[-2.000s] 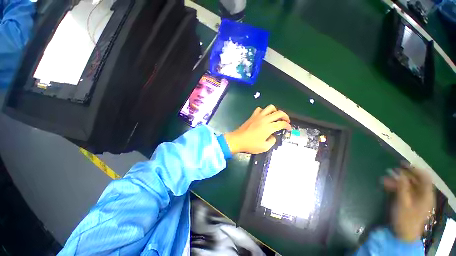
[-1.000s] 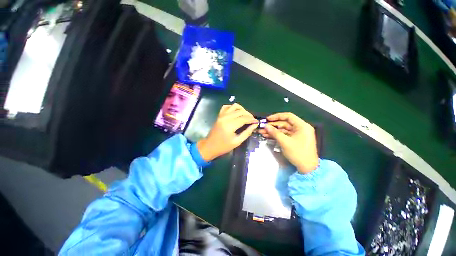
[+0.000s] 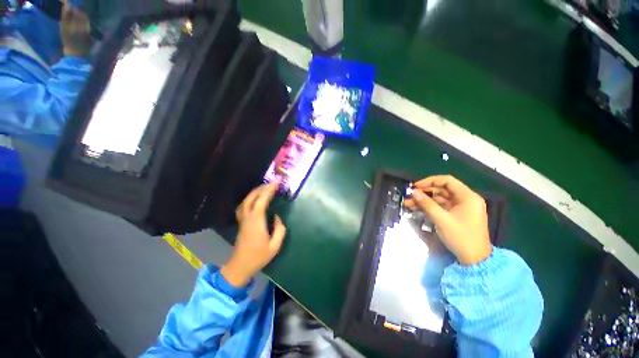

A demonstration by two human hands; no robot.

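Observation:
The device unit (image 3: 403, 280), with a bright silver-white area, lies in its black foam tray (image 3: 357, 297) on the green bench. My right hand (image 3: 459, 217) is over the upper part of the unit and pinches a small component (image 3: 410, 190) between thumb and fingertips at the unit's top end. The hand hides the top right part of the unit. My left hand (image 3: 256, 234) is left of the tray, holds nothing, and its fingertips touch the lower end of the lit smartphone (image 3: 296, 162).
A blue plastic bin (image 3: 335, 98) with white scraps stands beyond the phone. Stacked foam trays (image 3: 231, 133) with an open unit on top rise at left. A parts tray (image 3: 609, 318) is at lower right. Another person's sleeve (image 3: 35, 91) shows upper left.
My left hand has left the small component and moved down-left to the smartphone. My right hand keeps the component and is now at the unit's top end.

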